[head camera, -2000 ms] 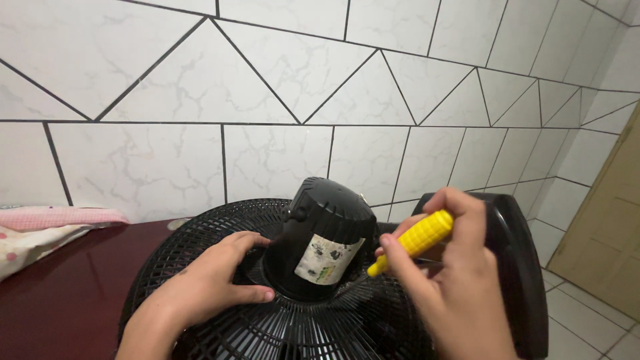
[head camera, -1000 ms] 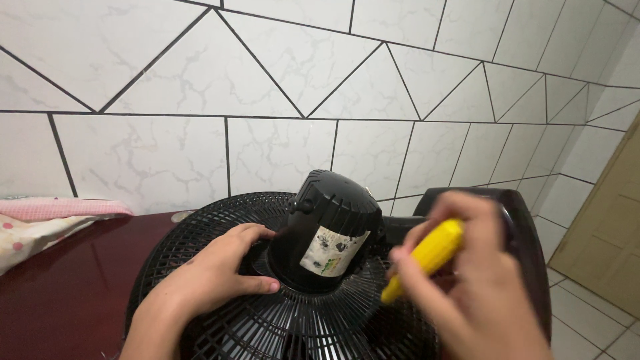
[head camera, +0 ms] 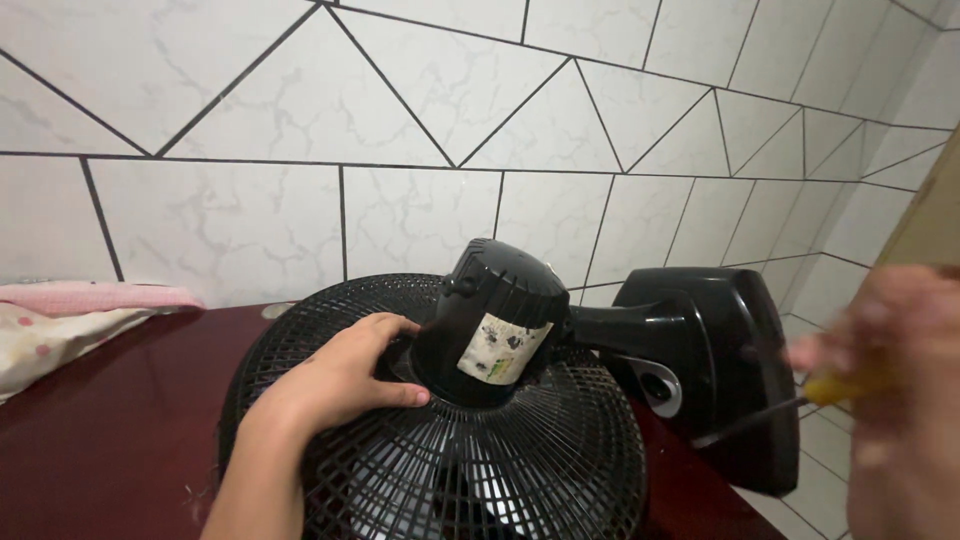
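Observation:
A black electric fan lies with its round grille [head camera: 480, 465] down on a dark red table. Its motor housing [head camera: 506, 315] points up and bears a worn label. My left hand [head camera: 345, 382] rests on the grille, thumb and fingers against the base of the housing. At the right edge, blurred, my right hand [head camera: 900, 360] holds a screwdriver [head camera: 832, 390] by its yellow handle; the thin metal shaft points left, in front of the fan's black base [head camera: 720, 375], and is apart from the motor housing.
The dark red tabletop [head camera: 112, 420] runs under the fan. A pink and white spotted cloth [head camera: 67, 322] lies at its left side. Behind stands a marbled tile wall [head camera: 412, 217]. Floor tiles show beyond the right edge, and a tan door [head camera: 926, 217] is at far right.
My right hand has moved away from the motor housing to the right with the screwdriver, whose shaft now shows plainly. My left hand has stayed by the housing.

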